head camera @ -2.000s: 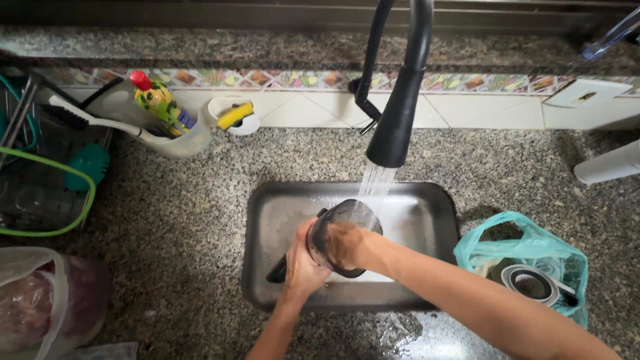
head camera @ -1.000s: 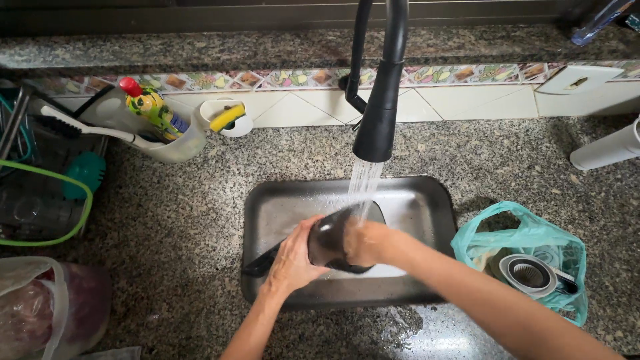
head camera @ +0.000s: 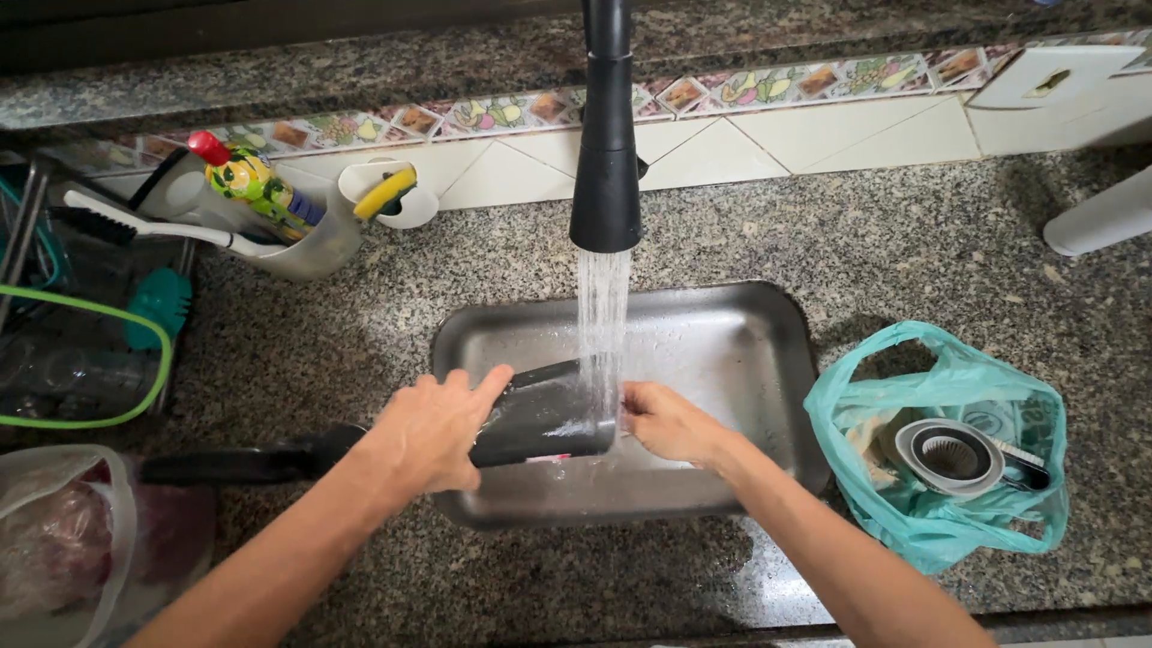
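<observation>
A dark pot-like vessel [head camera: 540,418] with a long black handle lies tilted over the metal sink [head camera: 778,360], its handle reaching left over the counter. My left hand [head camera: 436,427] grips its side near the handle. At its right end is my right hand [head camera: 666,421], fingers curled by the rim; whether they hold the rim or something small cannot be told. Water pours from the black faucet head [head camera: 606,198] onto the vessel's right part, between my hands.
Right of the sink sits a teal plastic bag [head camera: 936,531] holding a strainer-like piece. At back left stand a brush [head camera: 171,227], a bottle [head camera: 261,189] and a sponge holder [head camera: 414,207]. A dish rack [head camera: 166,360] and a plastic container [head camera: 117,540] are on the left.
My right hand has come out of the vessel to its right end. The vessel has turned onto its side, its handle now pointing left over the counter. The view has shifted.
</observation>
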